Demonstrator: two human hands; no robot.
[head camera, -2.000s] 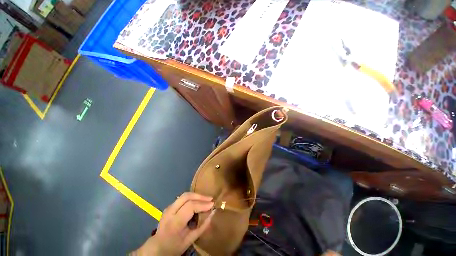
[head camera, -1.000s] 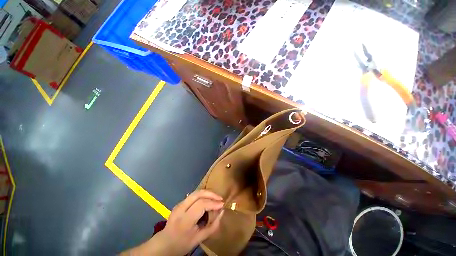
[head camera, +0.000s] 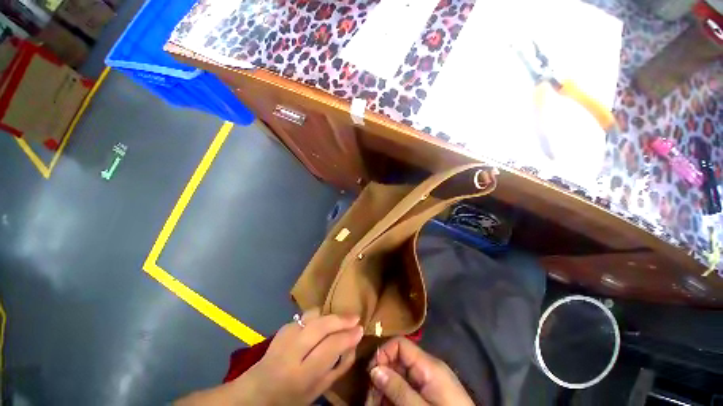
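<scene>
A tan-brown handbag (head camera: 380, 262) lies open on the wearer's dark-covered lap. A ring (head camera: 481, 178) shows at its top corner, with small gold dots and a pale yellow piece (head camera: 378, 327) near the lower rim. A yellowish rectangle (head camera: 342, 235) sits on the outer panel. My left hand (head camera: 309, 349) grips the bag's near edge between thumb and fingers. My right hand (head camera: 412, 373) is just right of it at the bag's lower end, thumb and fingers pinched together; whether it holds something small cannot be told. Its lower part is cut off by the frame.
A leopard-print desk (head camera: 317, 44) bears white paper (head camera: 476, 103), orange-handled pliers (head camera: 559, 83), a pink tool (head camera: 675, 161) and a black tool (head camera: 708, 178). A blue crate (head camera: 170, 79) stands left of the desk. A pale hoop (head camera: 577, 341) is under the desk at right.
My right hand has come up beside my left at the bag's lower end. The bag has turned, showing its outer panel with the yellowish rectangle. My left hand still grips the edge.
</scene>
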